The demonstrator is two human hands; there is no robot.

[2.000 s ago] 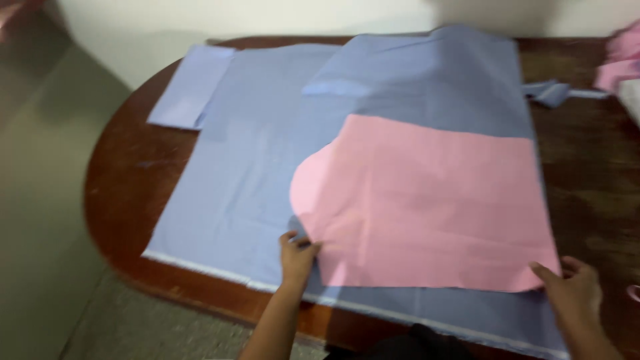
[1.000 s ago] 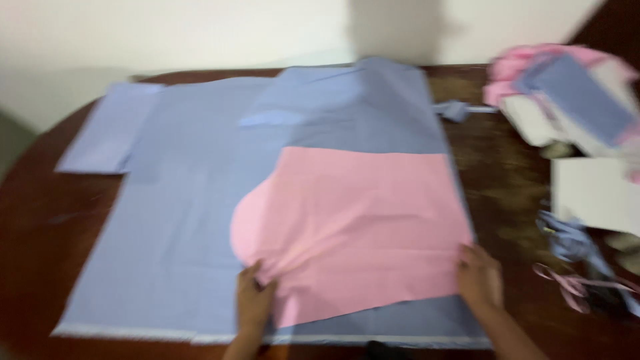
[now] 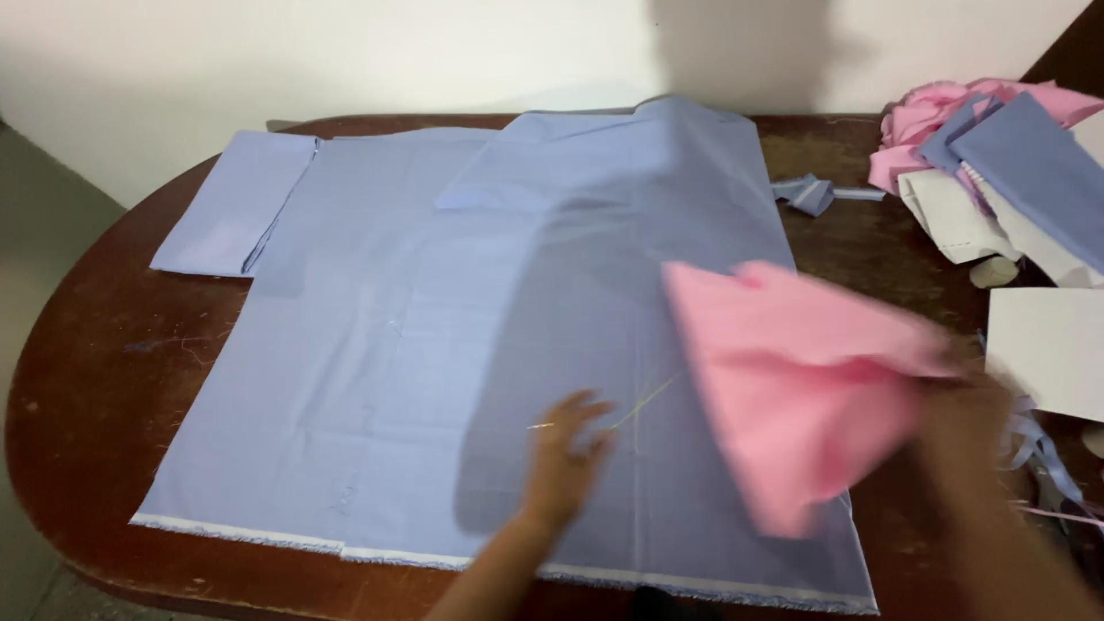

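Note:
A large sheet of blue cloth (image 3: 371,345) lies over the wooden table, its frayed white-edged border along the near side. Above the cloth's right part, a pink cloth piece (image 3: 776,371) is lifted and blurred by motion, bunched in my right hand (image 3: 957,414). My left hand (image 3: 565,457) hovers over the middle of the blue cloth, fingers apart and holding nothing; a thin yellowish thread (image 3: 642,403) shows beside its fingertips. A folded blue cloth (image 3: 237,203) rests at the blue sheet's left edge.
The dark wooden table (image 3: 95,362) has a rounded left end and stands against a pale wall. To the right lie a knotted blue strip (image 3: 811,194), a pile of pink cloth (image 3: 931,129) with blue and white pieces, a white sheet (image 3: 1048,345) and tangled blue ribbons (image 3: 1039,448).
The pink piece lay flat on the blue cloth under both hands; now it is raised and crumpled to the right in my right hand. My left hand has let go of it.

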